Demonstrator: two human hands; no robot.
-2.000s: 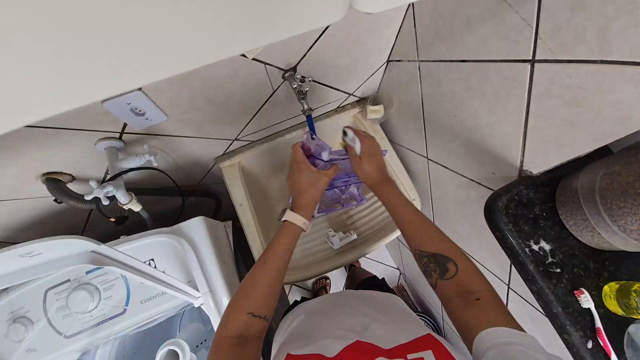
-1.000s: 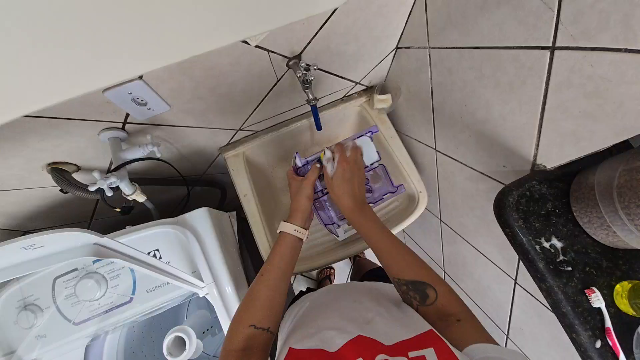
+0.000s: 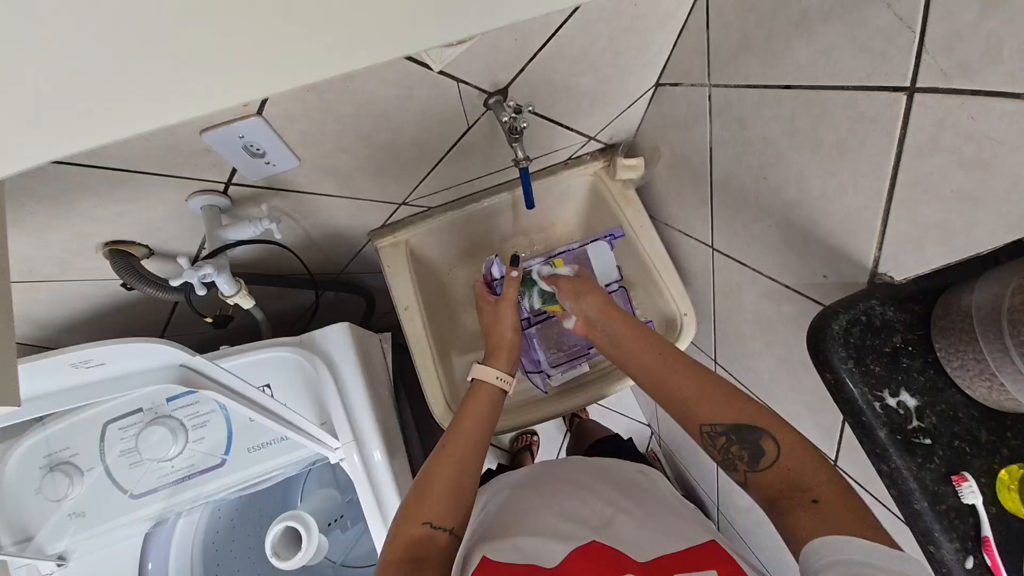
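A translucent purple plastic part (image 3: pixel 560 346) with several compartments lies tilted in the cream utility sink (image 3: pixel 432 280). My left hand (image 3: pixel 502 308) holds it by its left end, thumb on top. My right hand (image 3: pixel 578 298) is closed on a soapy green and yellow sponge (image 3: pixel 549 286), which touches the part just right of my left thumb. White foam covers my right fingers. A white piece (image 3: pixel 603 262) sits at the part's upper right. The metal tap (image 3: pixel 514 132) with a blue spout tip is above the sink; no water stream shows.
A top-loading washing machine (image 3: pixel 320 376) stands open at the left, below white valves (image 3: pixel 214 232) and hoses. At the right, a dark stone counter (image 3: pixel 872 384) holds a toothbrush (image 3: pixel 978 512), a yellow object (image 3: pixel 1011 488) and a clear container (image 3: pixel 980 336). A wall socket (image 3: pixel 250 147) is at upper left.
Two seconds ago the purple part was held up near the tap; it is now lower in the sink. A small white piece seen earlier on the sink's ribbed slope no longer shows there.
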